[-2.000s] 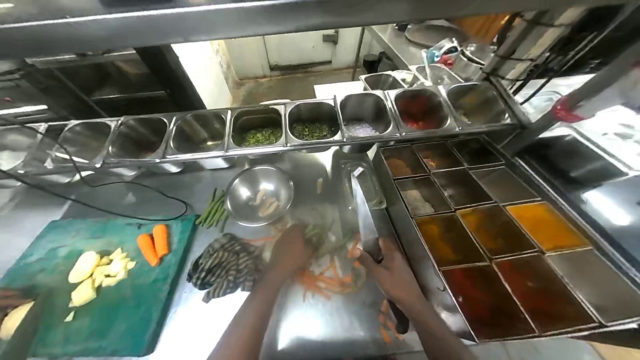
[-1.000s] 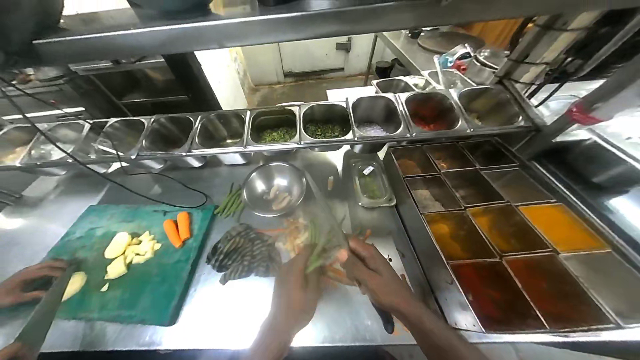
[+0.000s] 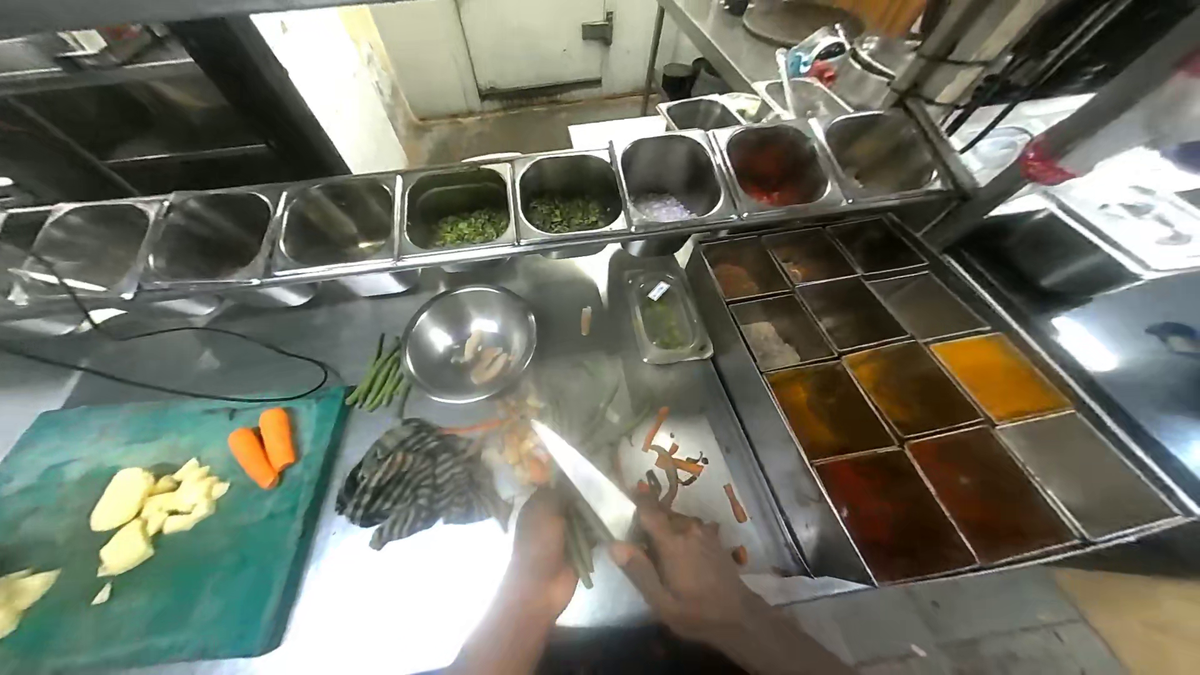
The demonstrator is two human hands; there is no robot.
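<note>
My right hand grips a kitchen knife, its blade slanting up and to the left. Beside the blade, my left hand holds a bunch of green beans. Orange vegetable peelings lie on the steel counter to the right of the knife, and more scraps are above my left hand. A crumpled striped cloth is left of my hands. Above it stands a steel bowl with a few pale pieces inside, and more green beans rest at its left side.
A green cutting board at left bears peeled carrots and cut potatoes. A clear container stands behind my hands. Steel pans line the raised rail; a tray of sauces and spices is at right. A black cable crosses the counter.
Both hands have moved nearer the counter's front edge, with the knife and beans. The other person's hand and knife, seen earlier at the cutting board, are out of view.
</note>
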